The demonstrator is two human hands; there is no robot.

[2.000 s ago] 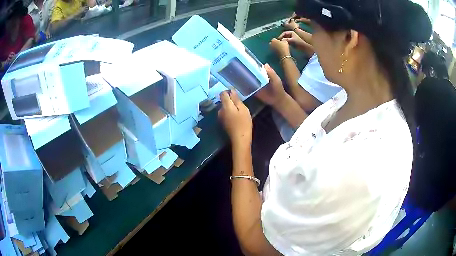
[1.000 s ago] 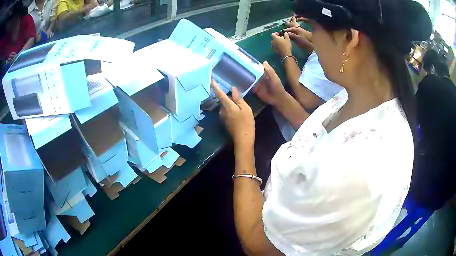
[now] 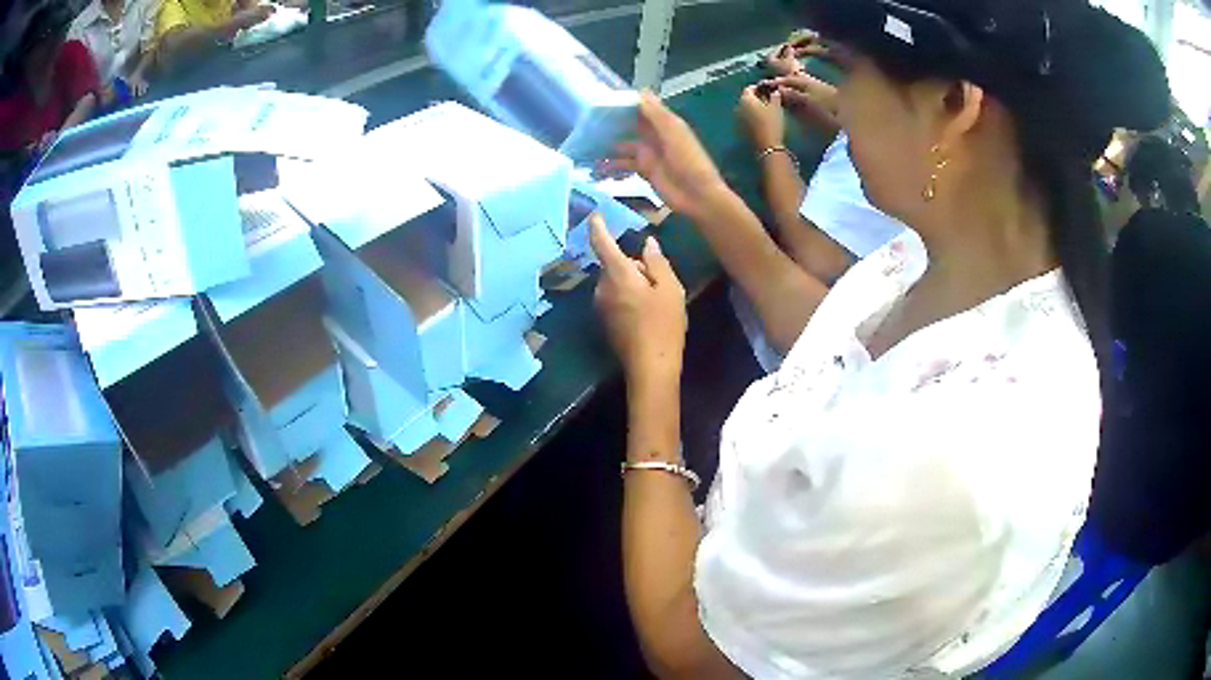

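Neither of my hands is in view. Several white and light-blue erected cartons (image 3: pixel 511 219) stand in a slanting row on the green worktop (image 3: pixel 299 571), some open with brown insides showing. Another erected carton (image 3: pixel 120 219) lies on top at the left. A closed-looking carton (image 3: pixel 67 465) is at the left edge. Blue and brown tabs (image 3: pixel 206 551) stick out below the row. A neighbouring person's raised hand (image 3: pixel 664 153) holds a slightly blurred carton (image 3: pixel 545 86) above the worktop.
The neighbouring person in a white top (image 3: pixel 916 452) fills the right side, with the other hand (image 3: pixel 644 299) near the worktop edge. Another worker's hands (image 3: pixel 777 106) are beyond. More people (image 3: pixel 60 80) sit across at the upper left. A blue seat (image 3: pixel 1082 598) is at the lower right.
The neighbouring person has lifted the carton up and to the left, away from the lower hand, which no longer touches it. The cartons in the row have barely shifted in view.
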